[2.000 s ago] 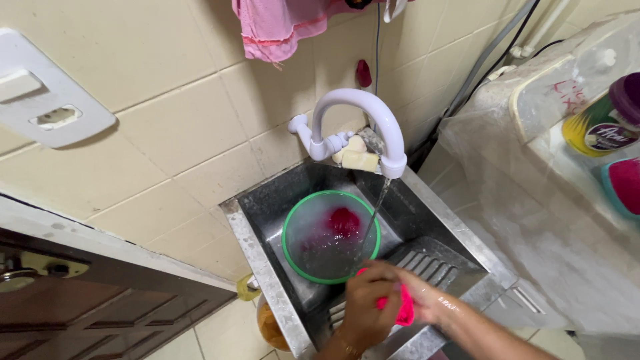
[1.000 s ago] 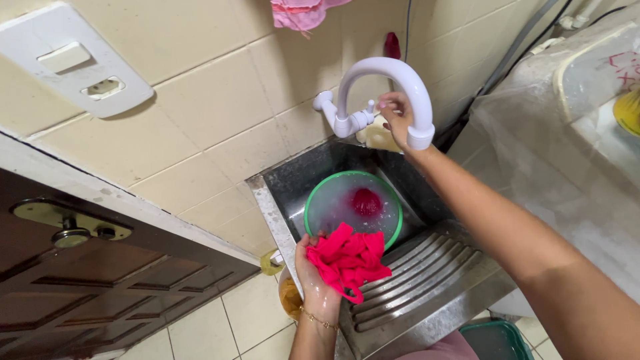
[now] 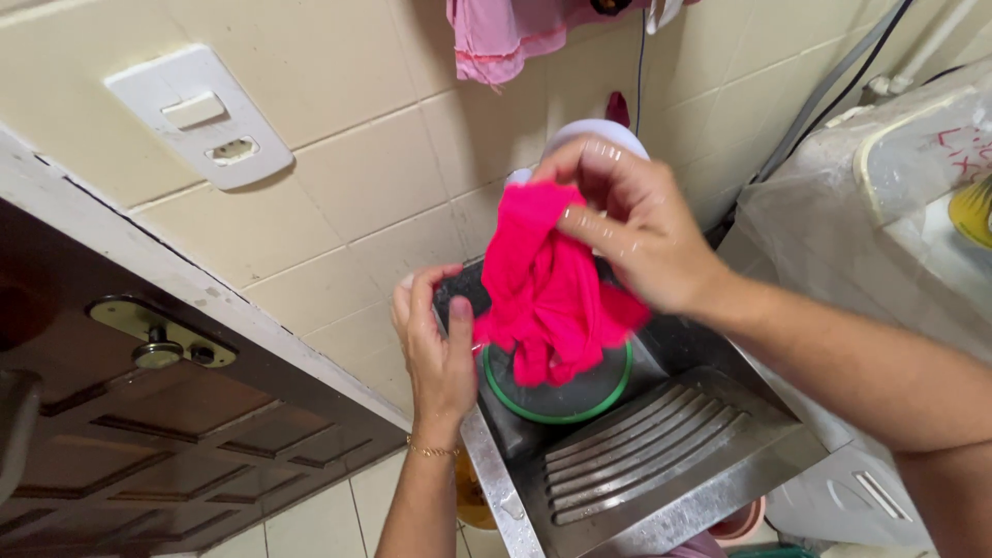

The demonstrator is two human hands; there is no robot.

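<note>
A wet bright pink cloth (image 3: 542,287) hangs bunched from my right hand (image 3: 632,221), pinched at its top between thumb and fingers. At its left edge is my left hand (image 3: 438,349), fingers raised and apart; whether a fingertip touches the cloth I cannot tell. Beneath the cloth, a basin with a green rim (image 3: 558,420) sits in the metal sink (image 3: 504,496), its inside mostly hidden. The white faucet (image 3: 597,132) is largely covered by my right hand and the cloth. To the front right lies the sink's ribbed washboard part (image 3: 643,457).
A brown panelled door (image 3: 186,434) with a metal knob stands at the left. On the tiled wall are a switch and socket plate (image 3: 201,116) and a hanging pink garment (image 3: 504,39). A plastic-covered appliance (image 3: 837,232) stands at the right, with a yellow container (image 3: 973,213) on top.
My right hand has left the faucet and now holds the pink cloth up. The cloth was in my left hand, which is now beside it. Water ran from the faucet in the oldest frame.
</note>
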